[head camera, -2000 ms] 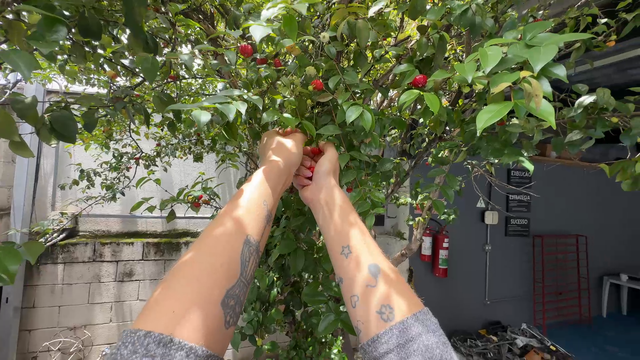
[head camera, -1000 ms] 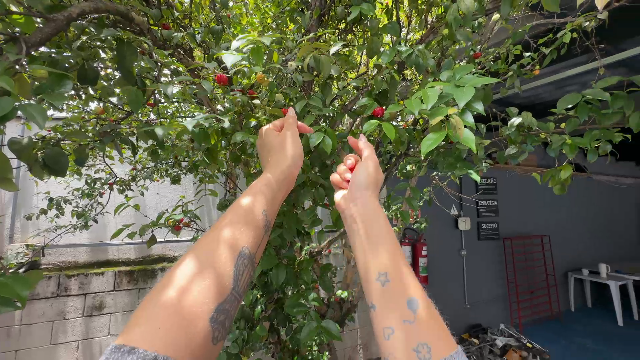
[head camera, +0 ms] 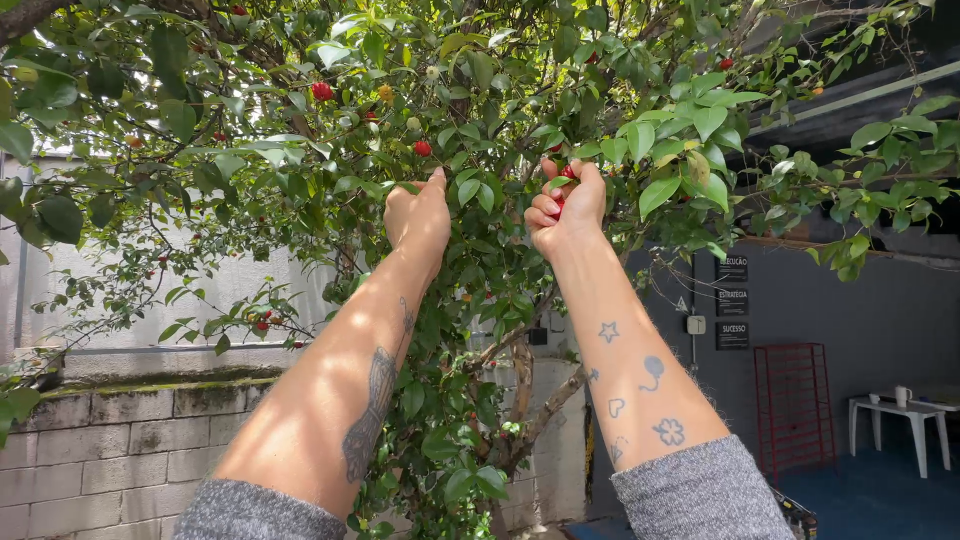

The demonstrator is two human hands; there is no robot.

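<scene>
Both my hands are raised among the leaves of a fruiting tree [head camera: 480,247]. My left hand [head camera: 420,214] is just below a ripe red berry [head camera: 422,148], with its index finger pointing up and the other fingers curled; whether it pinches a leaf or stem cannot be told. My right hand [head camera: 571,202] has its fingers curled around red berries [head camera: 557,208], with another berry [head camera: 568,172] between thumb and fingers beside a leaf. A larger ribbed red berry [head camera: 322,91] hangs at the upper left, near an orange one [head camera: 385,92].
Branches [head camera: 551,409] fork beneath my hands. A concrete block wall [head camera: 124,442] stands at the lower left. On the right are a dark wall bearing signs [head camera: 731,300], a red metal rack [head camera: 795,405] and a white table [head camera: 900,407] with cups.
My hands were close together two seconds ago and are now apart. My right hand has come up to the leaves at the right, still with red berries in it.
</scene>
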